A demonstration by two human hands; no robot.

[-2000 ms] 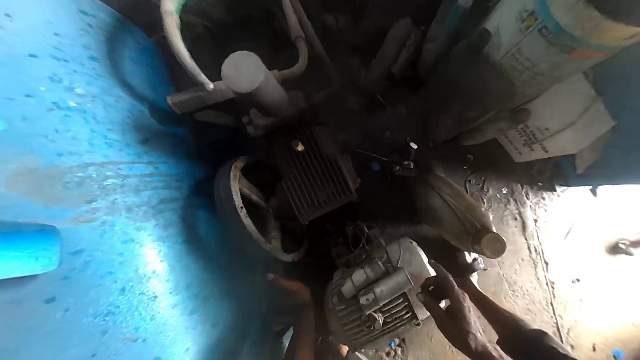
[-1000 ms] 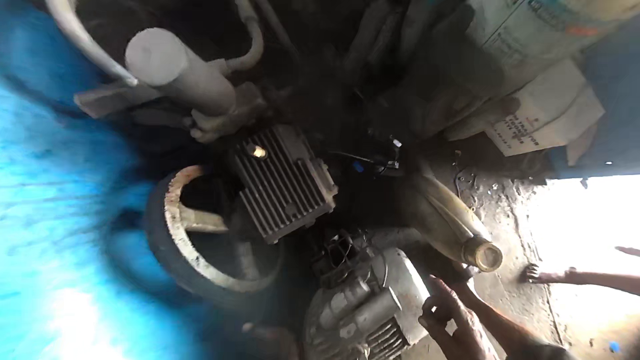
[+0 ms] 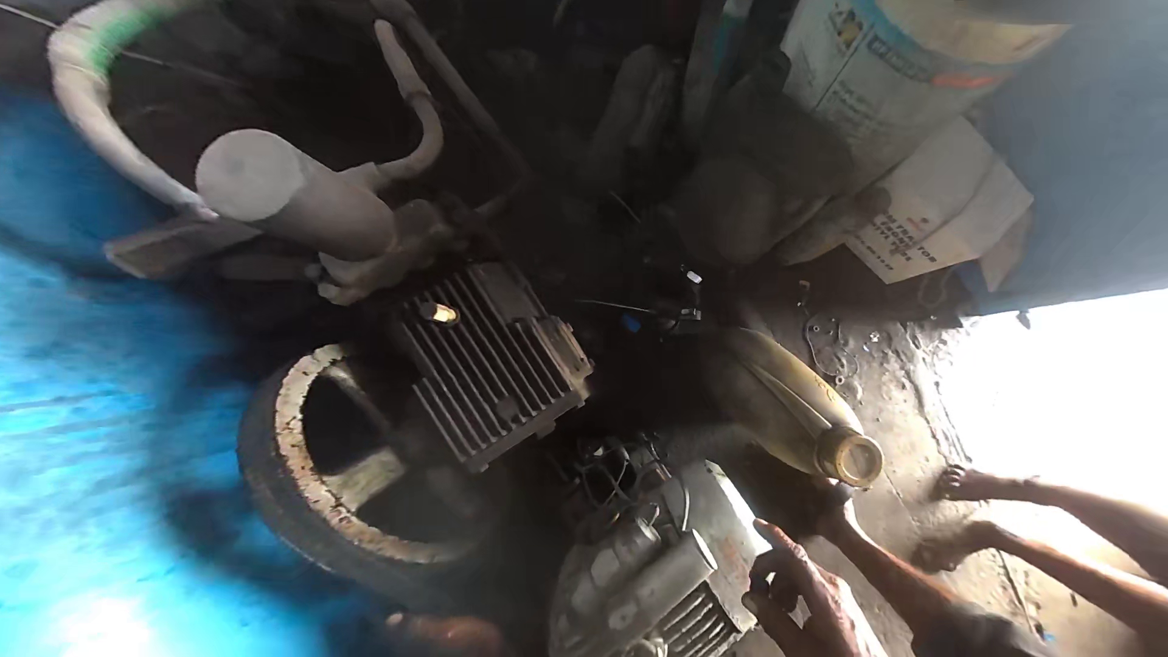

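Note:
My right hand [image 3: 803, 589] is at the right end of a grey electric motor [image 3: 639, 584], its index finger extended beside the casing and its other fingers bent; nothing shows in it. Whether the fingertip touches the casing is unclear. Loose wires [image 3: 611, 470] come out at the motor's top. My left hand [image 3: 447, 631] is a dark blur at the bottom edge, left of the motor and below a rusty spoked pulley wheel [image 3: 297, 438]; its fingers are hidden. Beside the wheel stands a finned compressor head [image 3: 497, 365] with a small brass fitting [image 3: 443, 314].
A grey cylinder [image 3: 301, 196] with curved pipes is at upper left, near a blue surface [image 3: 82, 411]. A yellowish plastic bottle [image 3: 794, 392] lies right of centre. A printed bucket [image 3: 894, 82] and torn carton [image 3: 949, 210] are at upper right. Another person's bare legs [image 3: 1077, 502] are at right.
Another person's bare feet and legs have come into view at the right; only one foot showed a second ago. My right hand remains beside the motor. The view has shifted and moved closer.

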